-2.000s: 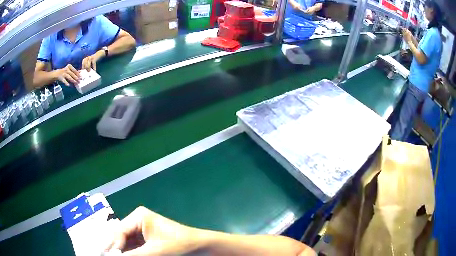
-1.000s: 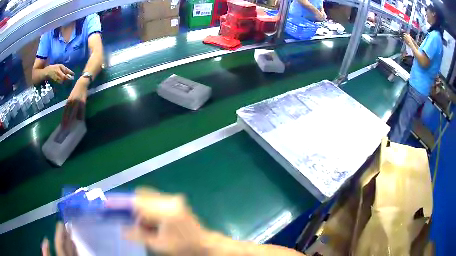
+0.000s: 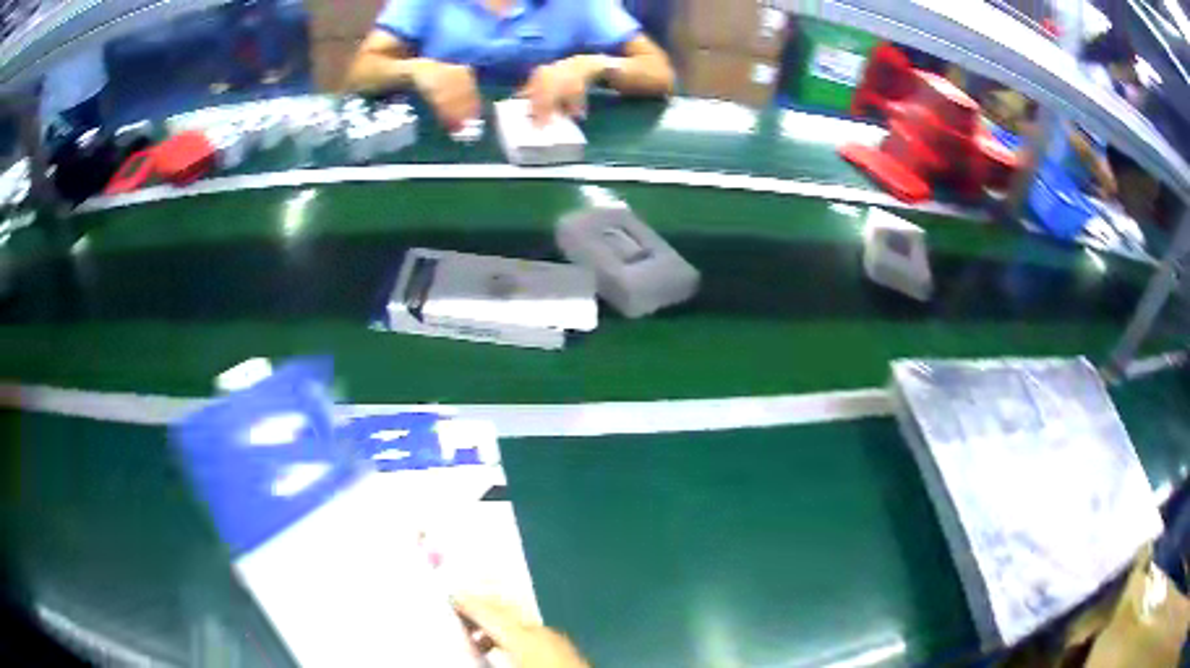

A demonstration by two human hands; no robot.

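A flat white carton (image 3: 352, 581) with a blue end is tilted above the near side of the green belt, slightly blurred. Its blue end has two white marks. Another white carton with a blue end (image 3: 418, 441) lies partly beneath it, on the belt by the pale dividing strip. My right hand (image 3: 516, 636) is at the bottom edge, cut off by the frame, with its fingers closed on the upper carton's right edge. My left hand is not in view.
An erected white box (image 3: 496, 298) and a grey-white tray (image 3: 629, 258) touch on the far belt. Another tray (image 3: 897, 255) is farther right. A film-wrapped slab (image 3: 1024, 489) sits at right. A person opposite handles a white box (image 3: 539, 135). Red bins (image 3: 929, 131) stand beyond.
The view has swung left, so the slab appears farther right. The carton now shows clearly, angled over the other one. My left fingers have left view. The erected box has come into view.
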